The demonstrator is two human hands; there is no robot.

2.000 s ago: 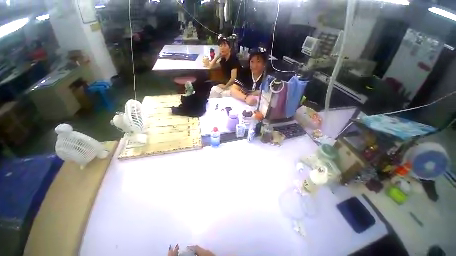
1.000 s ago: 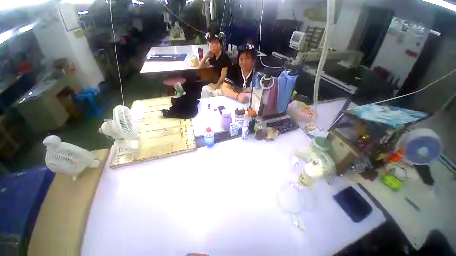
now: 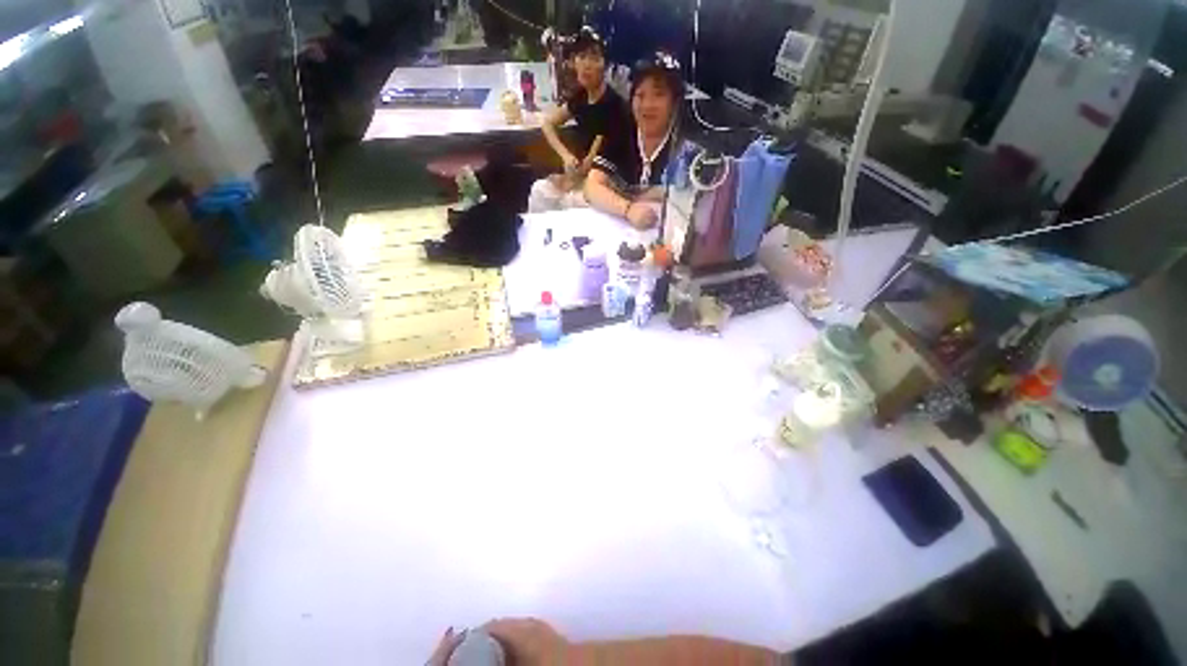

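Note:
A round grey-topped object (image 3: pixel 478 648), perhaps a lidded cup or a weight, is at the bottom edge of the view, cut off by it. My right hand (image 3: pixel 527 640) comes in from the right with the forearm low over the white table (image 3: pixel 430 520), its fingers closed around the object's right side. At the object's left side a few fingertips (image 3: pixel 445 645) show, apparently of my left hand; the rest of that hand is below the picture, so its grip is unclear.
A dark phone (image 3: pixel 914 500) and a thin white cable (image 3: pixel 765 501) lie at right. Thread cones (image 3: pixel 818 411) stand beyond. Two white fans, one here (image 3: pixel 320 276), and a slatted board (image 3: pixel 430 341) are at left. A bottle (image 3: pixel 548 320) stands at the far edge. Two people sit beyond.
The view has shifted. A second ago only a sliver of a hand showed at the bottom edge; now my right hand, its forearm and the grey object are in view.

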